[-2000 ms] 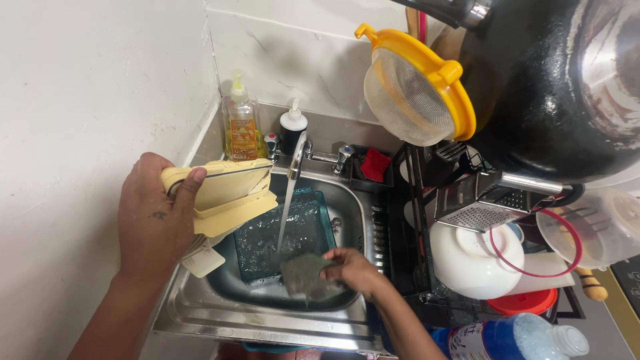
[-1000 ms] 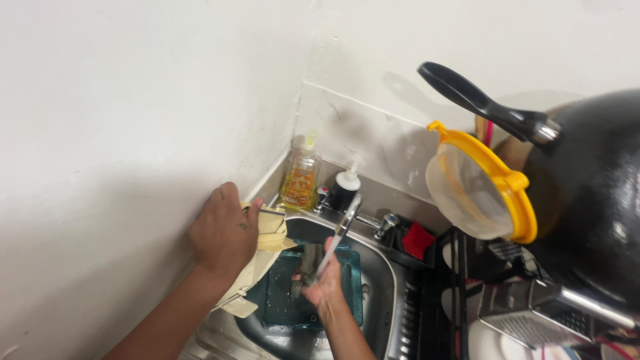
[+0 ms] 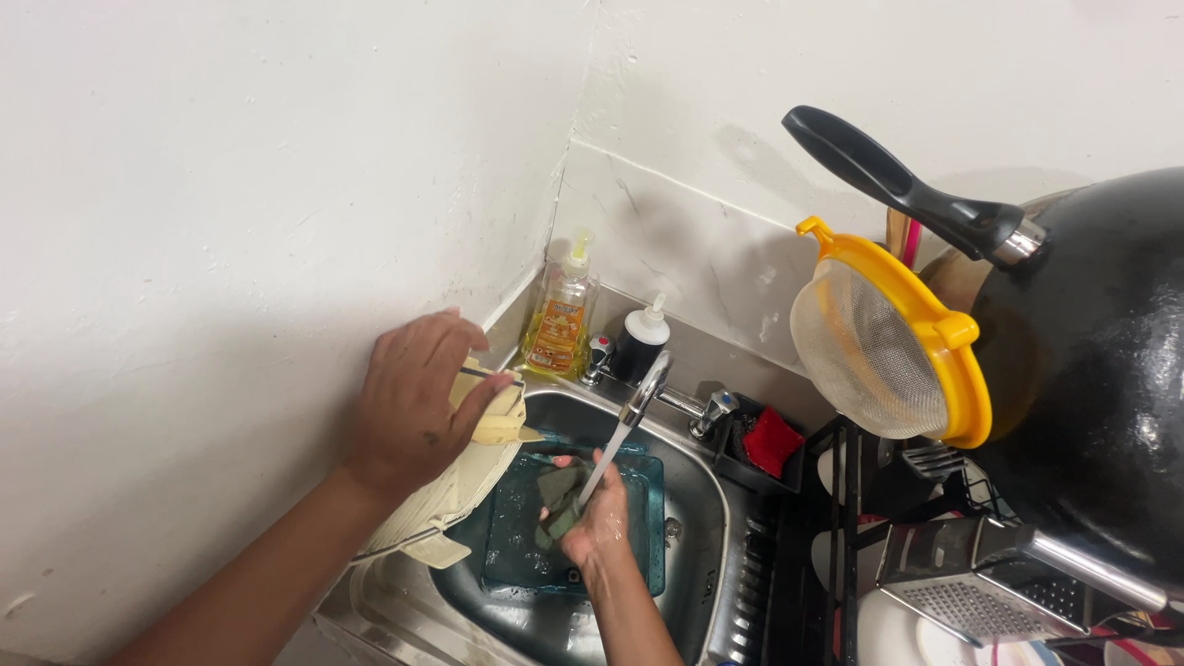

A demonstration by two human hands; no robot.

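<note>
My left hand (image 3: 416,398) holds a cream plastic rack-like item (image 3: 453,490) by its upper end, at the sink's left edge beside the wall. My right hand (image 3: 597,518), palm up, grips a wet grey-green cloth or sponge (image 3: 561,499) under the water running from the chrome tap (image 3: 647,388). Below it, a teal translucent plastic tray or lid (image 3: 647,546) lies in the steel sink (image 3: 717,518), with water on it. What the cream item's far side looks like is hidden by my left hand.
A yellow soap bottle (image 3: 558,324) and a dark pump bottle (image 3: 641,340) stand behind the sink. A caddy (image 3: 791,476) holds a red sponge (image 3: 772,442). On the right are a yellow-rimmed strainer (image 3: 869,351), a black wok (image 3: 1101,370), a box grater (image 3: 980,592) and a dish rack (image 3: 844,527).
My right hand has moved from the sink's front right to under the tap with the cloth or sponge, now bunched up. The view has swung up and left.
</note>
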